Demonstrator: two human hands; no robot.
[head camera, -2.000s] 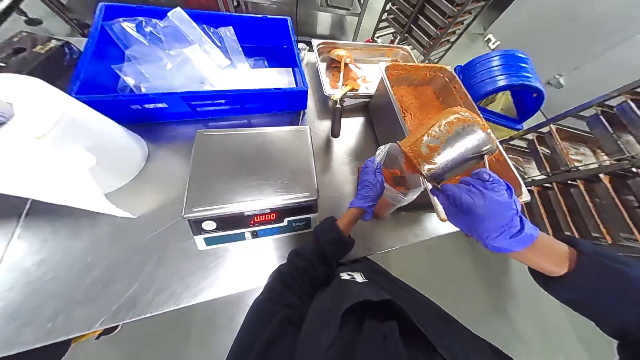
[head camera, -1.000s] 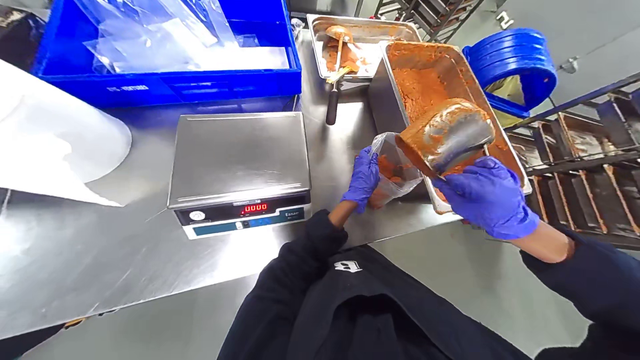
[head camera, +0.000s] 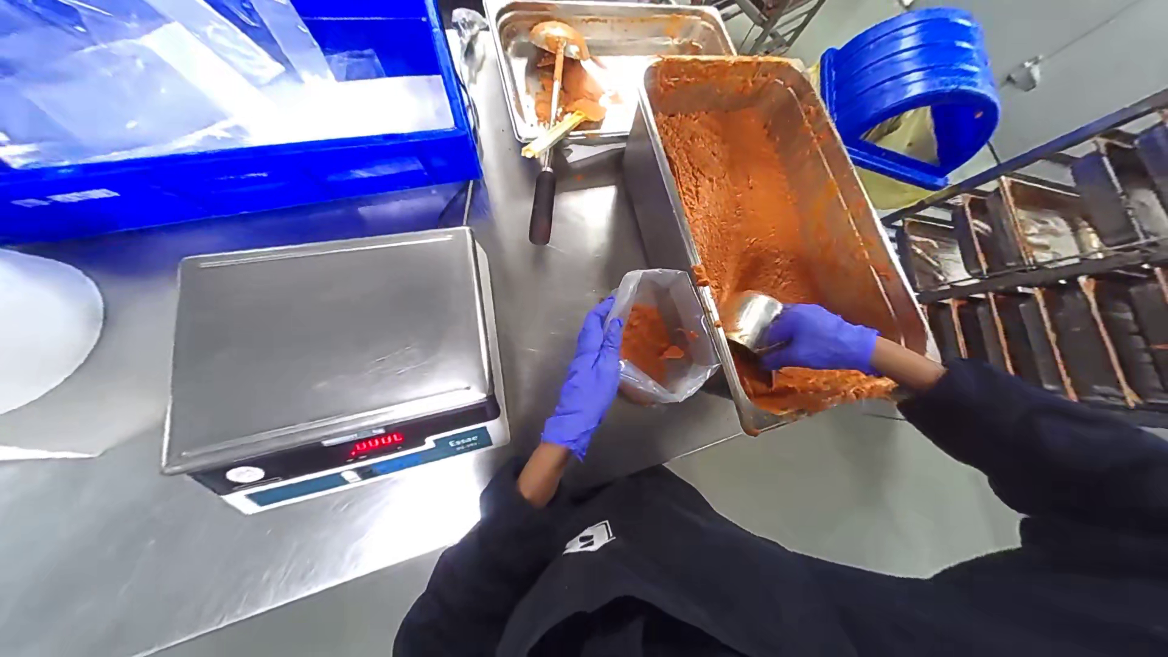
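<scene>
My left hand (head camera: 589, 379), in a purple glove, holds the rim and side of a clear plastic bag (head camera: 698, 351) that has orange-brown paste (head camera: 650, 345) in its bottom. The bag stands against the near left wall of a deep steel pan (head camera: 680, 196) of the same paste. Inside that pan, near its front, my gloved right hand (head camera: 817, 339) grips a metal scoop (head camera: 754, 319), whose lower part is hidden in the paste. Left of the bag lies a digital scale (head camera: 333, 338) with a bare steel platform and a lit red display.
A shallow steel tray (head camera: 511, 68) holding a ladle (head camera: 544, 196) with a dark handle stands behind. At the back left is a blue crate (head camera: 365, 169) of clear plastic bags. White plastic (head camera: 46, 333) lies at the left edge. A blue ring-shaped lid (head camera: 912, 82) and racks of pans (head camera: 1049, 283) are at the right.
My right hand has moved the scoop from above the bag's opening down into the deep pan. My left hand still holds the bag, whose opening is now uncovered.
</scene>
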